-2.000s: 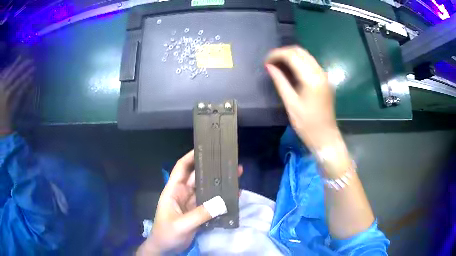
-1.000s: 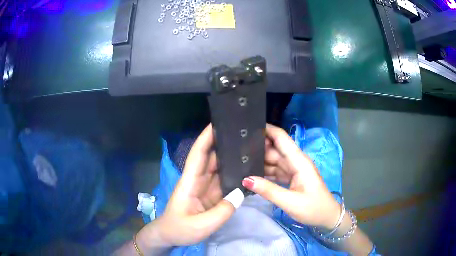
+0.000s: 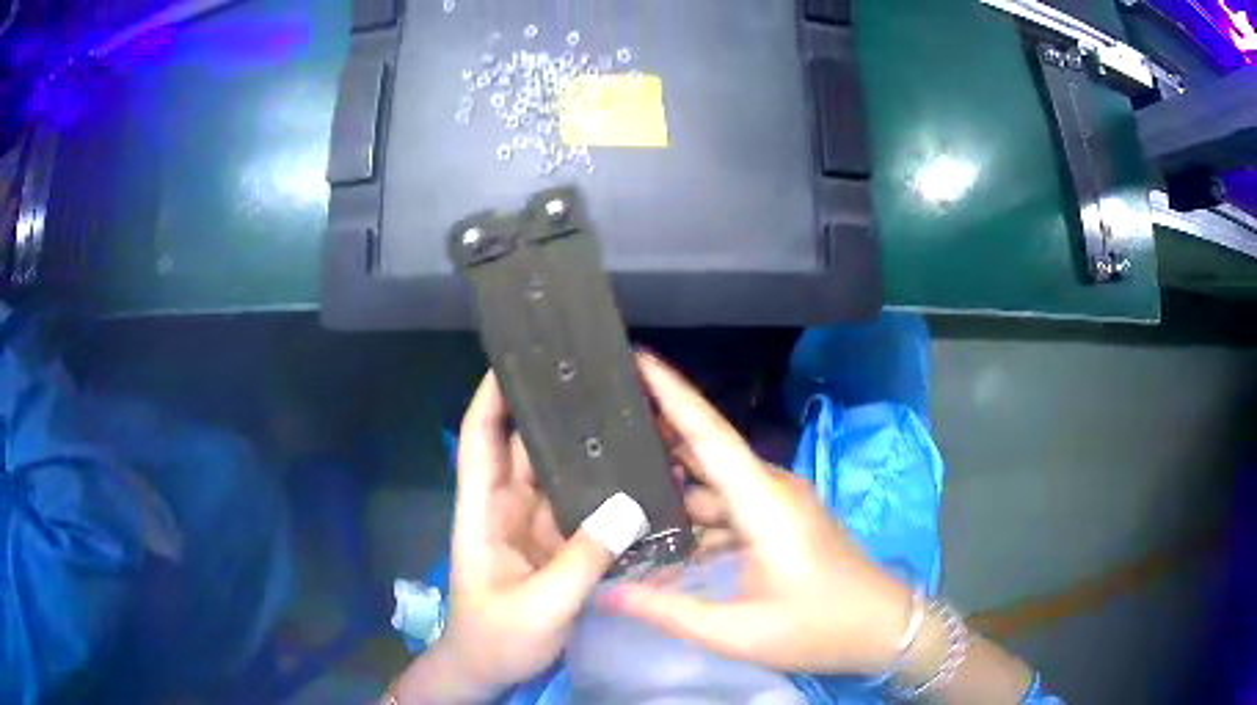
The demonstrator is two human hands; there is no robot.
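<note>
A dark carrier plate point(image 3: 558, 344) is held over the lap, tilted with its notched far end to the left. Two bright round fittings sit at that end, and several small nuts point(image 3: 565, 371) show along its middle. My left hand point(image 3: 517, 551) grips the plate's left side and near end, its white-wrapped thumb on top. My right hand point(image 3: 772, 551), slightly blurred, is at the plate's lower right edge, fingers against the side, thumb off the top near the lower end. Loose silvery nuts point(image 3: 531, 97) lie on the black tray point(image 3: 731, 179) beside and on a yellow label point(image 3: 637, 113).
The tray lies on a green bench point(image 3: 937, 207). Another carrier plate point(image 3: 1086, 165) lies at the bench's right, by silver rails point(image 3: 1213, 227). A person's blue sleeve point(image 3: 83, 510) is at the far left.
Since one second ago the plate has tilted, its notched end swinging left. My right thumb has come off its top. Earlier my right hand was away over the tray's right side, and the plate showed another face.
</note>
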